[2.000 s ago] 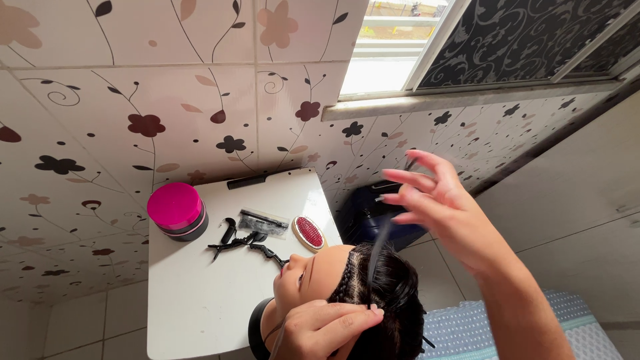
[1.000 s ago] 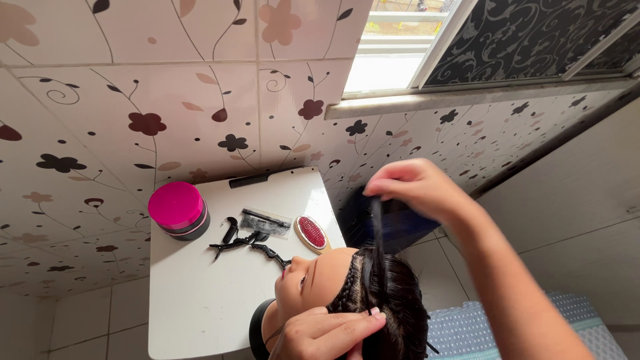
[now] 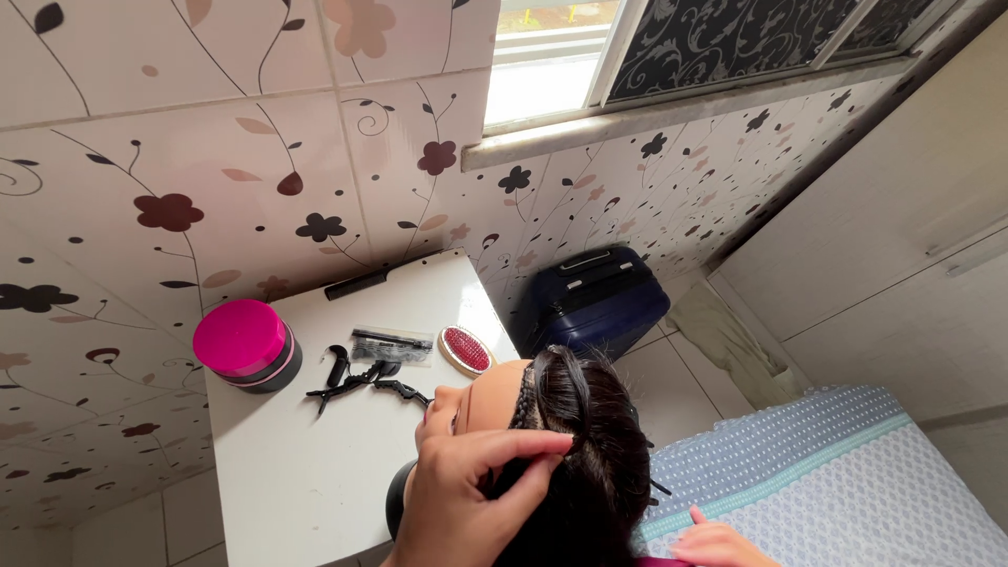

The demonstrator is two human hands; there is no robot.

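Note:
A mannequin head with dark hair lies face toward the left, a thin braid running along its hairline. My left hand pinches a strand of the dark hair between thumb and index finger at the top of the head. Beyond the pinch, a loose loop of hair rests over the crown. Low at the right, my right hand is partly cut off by the frame edge, beside a small magenta thing; whether it holds anything is unclear. A black clip end sticks out of the hair.
On the white table are a pink-lidded jar, black hair clips, a clear packet, a red cushion hairbrush and a black comb. A blue suitcase stands behind; a patterned bedspread lies right.
My right hand has let go of the raised strand and moved down to the lower right edge. The strand now lies over the head. My left hand remains pinching at the hair.

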